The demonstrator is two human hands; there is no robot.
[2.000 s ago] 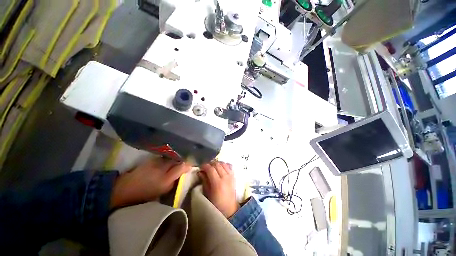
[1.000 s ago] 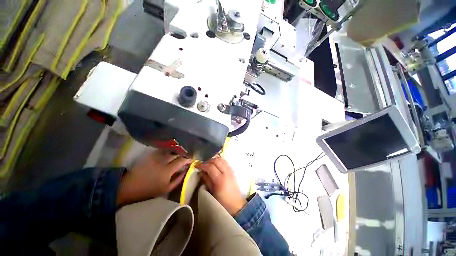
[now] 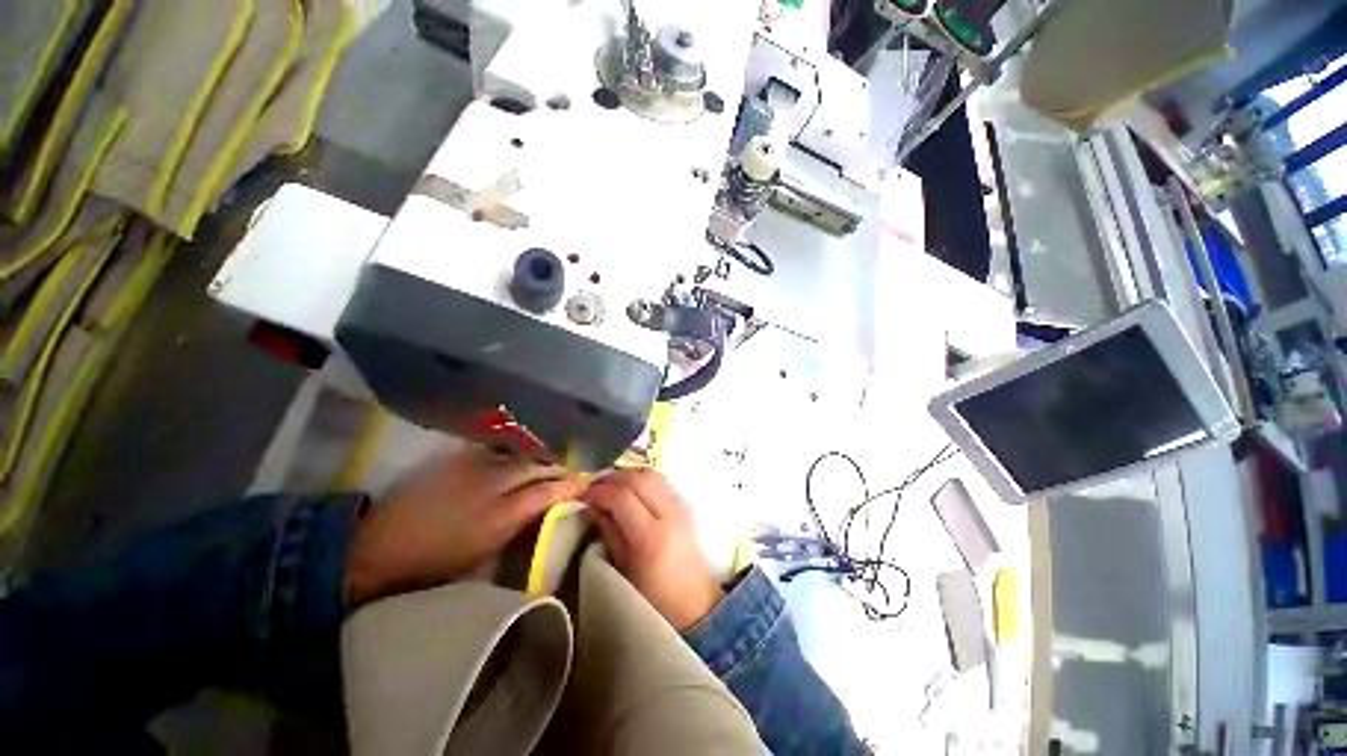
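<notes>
A beige garment piece (image 3: 621, 665) hangs over the table's front edge, with one part curled into an open tube. Its bright yellow binding (image 3: 550, 544) runs up between my hands. My left hand (image 3: 461, 517) holds the cloth from the left, fingertips at the binding. My right hand (image 3: 650, 539) holds the cloth from the right, fingers bent. Both hands' fingertips meet just below the grey cover (image 3: 502, 362) of the white sewing machine head (image 3: 591, 192). The cover hides the sewing spot.
A heap of beige pieces with yellow edges (image 3: 177, 104) lies at the left. Right of my hands are dark snips (image 3: 798, 552), looped black cord (image 3: 845, 510), grey strips (image 3: 963, 524) and a yellow piece (image 3: 1006, 603). A control screen (image 3: 1086, 402) stands at the right.
The camera view has shifted slightly. Since two seconds ago, the yellow binding between my hands has changed from a straight line to a bend near my fingertips. Both hands still hold the cloth.
</notes>
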